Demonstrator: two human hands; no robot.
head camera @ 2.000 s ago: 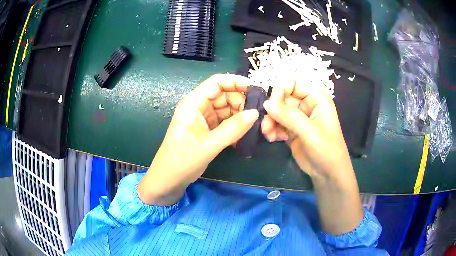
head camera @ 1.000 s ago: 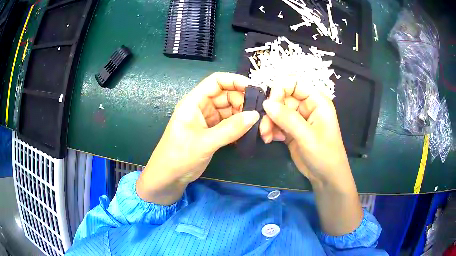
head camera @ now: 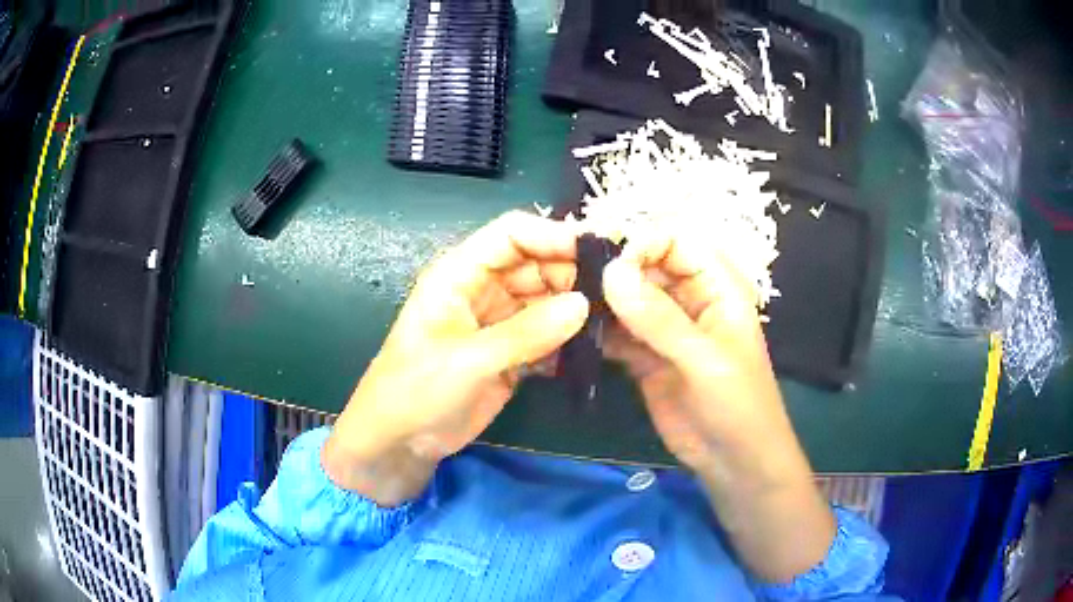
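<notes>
A slim black plastic housing (head camera: 597, 268) is held upright between my two hands, in front of the near parts tray. My left hand (head camera: 488, 335) grips it from the left with thumb and fingers. My right hand (head camera: 682, 329) has its thumb and fingertips at the right side and top of the housing. The fingers hide much of the housing, and I cannot tell whether a small part is between the right fingertips. Just beyond the hands lies a heap of white plastic sticks (head camera: 682, 194) in the near parts tray (head camera: 830, 282).
The far parts tray (head camera: 588, 59) holds scattered white sticks and tiny pieces. A large housing stack (head camera: 451, 88) stands upper centre, a small housing group (head camera: 275, 188) lies slanted at left. A compartment tray (head camera: 112, 218) is at the left edge, clear plastic bags (head camera: 977, 200) at the right.
The view has shifted, so the bench things sit slightly lower. My right thumb has moved up and in toward the top of the housing, and the housing now looks narrower between the fingers.
</notes>
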